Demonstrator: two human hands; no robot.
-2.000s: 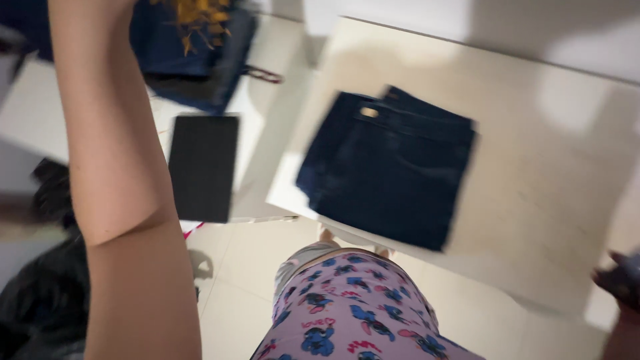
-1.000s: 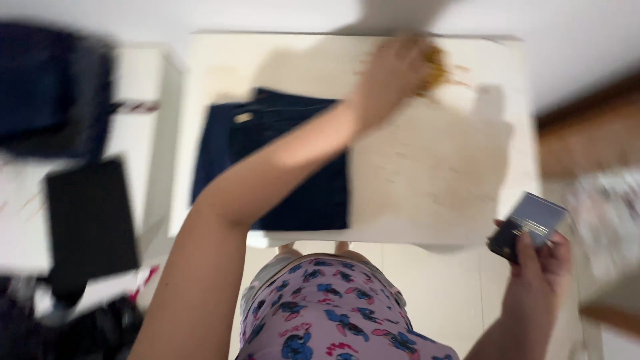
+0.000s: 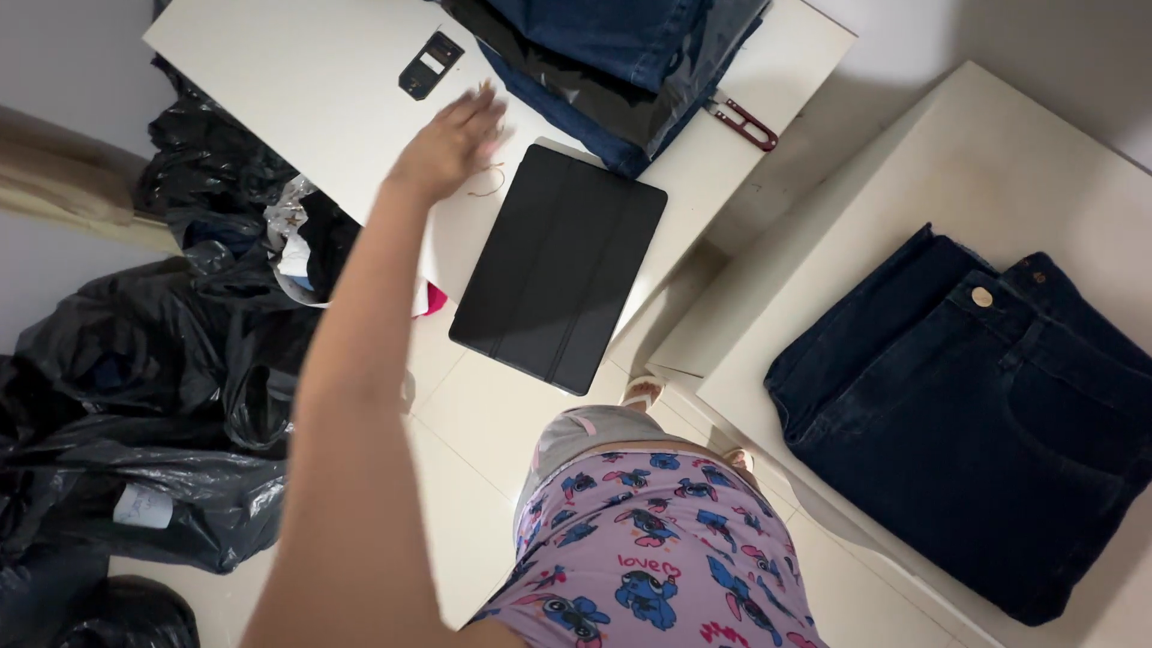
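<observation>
My left hand (image 3: 454, 139) is blurred above the white table (image 3: 297, 81), with its fingers extended. It is near a small dark card-like tag (image 3: 432, 65) and a thin curled thread (image 3: 488, 183); the blur hides whether anything small is in it. A black tablet-style folio case (image 3: 560, 270) lies to its right, over the table's edge. Beyond the case is a stack of folded jeans (image 3: 612, 45), partly in clear plastic, with maroon-handled thread snips (image 3: 742, 121) beside it. Folded dark blue jeans (image 3: 963, 423) with a metal button lie on the right-hand white table (image 3: 864, 234). My right hand is out of view.
Black plastic bags (image 3: 162, 360) fill the floor at the left, some with cloth inside. Between the two tables runs a gap, and the right table's near edge is close to my body. A pink and white item (image 3: 430, 299) shows under the left table's edge.
The view has swung left from the right table. My left hand, on a yellow-orange bundle at that table's far edge one second ago, is now over the left table, with no bundle visible.
</observation>
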